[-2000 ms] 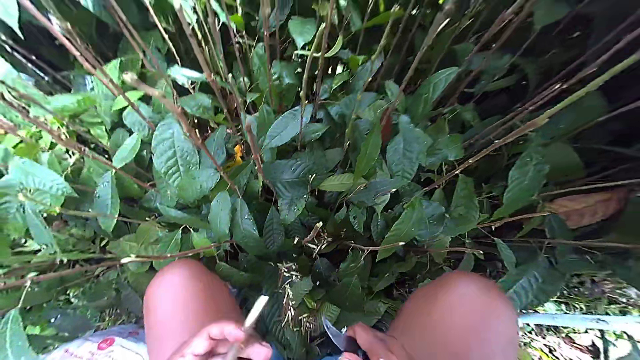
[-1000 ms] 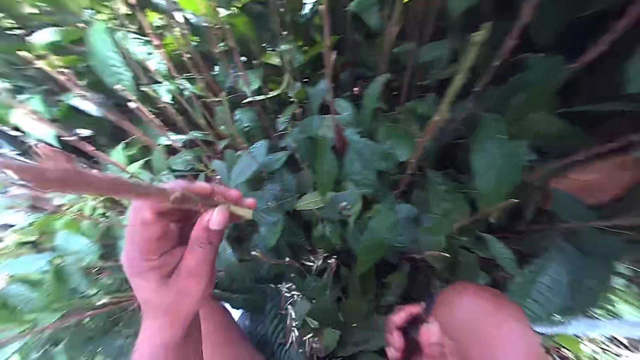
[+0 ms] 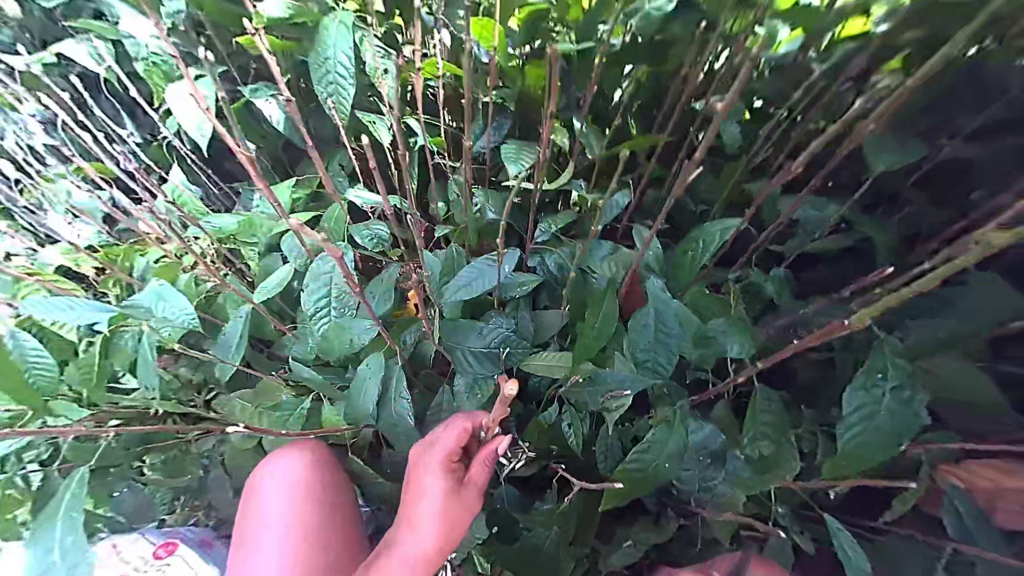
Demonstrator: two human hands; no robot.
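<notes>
My left hand (image 3: 452, 472) pinches a short woody stem piece (image 3: 501, 404) between thumb and fingers, its pale cut end pointing up. It is held low over the green leaves, right of my bent knee (image 3: 296, 504). Small cut twig bits (image 3: 520, 458) lie on the foliage just behind the hand. At the bottom edge, right of centre, some skin and a dark blurred shape show; whether this is my right hand or my other knee cannot be made out, so the right hand is not plainly seen.
Upright brown stems (image 3: 468, 120) rise from dense leaves ahead. A thick greenish branch (image 3: 864, 316) slants in from the right, and a thin horizontal branch (image 3: 160, 430) crosses at left. A white printed sack (image 3: 160, 552) lies at bottom left. A dry brown leaf (image 3: 988, 488) is at the right.
My left hand has moved right and down from the left side, where it held a long brown stem. The right hand, seen low near the knee before, is no longer plainly visible.
</notes>
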